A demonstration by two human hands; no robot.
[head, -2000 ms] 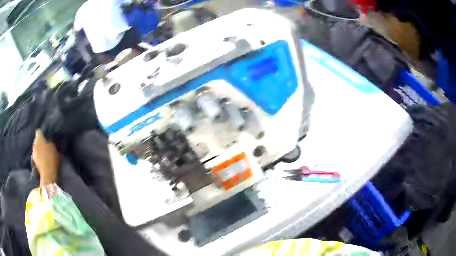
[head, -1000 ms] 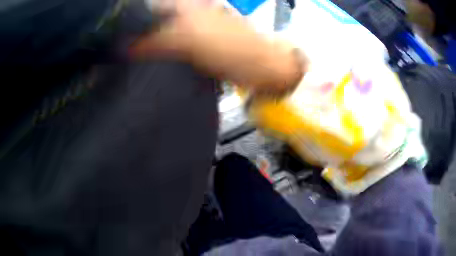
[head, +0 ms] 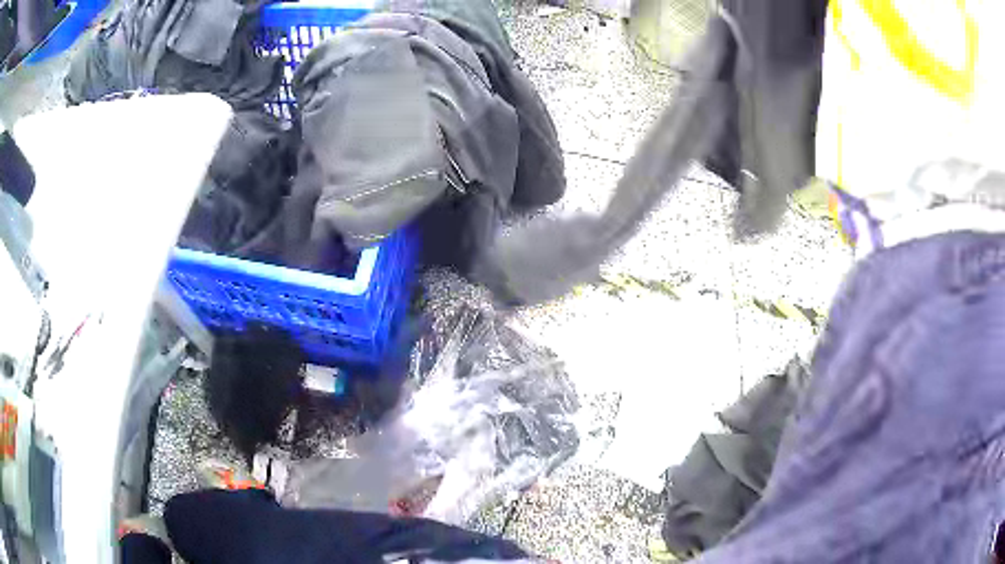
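Neither of my hands shows. A white and yellow patterned sleeve [head: 898,94] is at the upper right, cut off by the edge. A dark grey garment [head: 771,105] hangs beside it, and its long blurred part [head: 617,237] stretches down left towards the blue crate [head: 281,289]. Whether a hand grips it cannot be seen. More dark grey garments [head: 369,121] are heaped in and over the crate.
The white machine table edge [head: 121,220] stands at the left. A clear plastic bag [head: 490,408] lies on the speckled floor [head: 672,364]. Dark cloth [head: 733,474] lies lower right, beside a purple-grey clothed leg [head: 882,408]. A dark-clothed leg [head: 309,529] is at the bottom.
The view has swung right and down from the machine to the crate and floor. The forearm and the large dark garment seen a second ago have left the left and middle of the picture.
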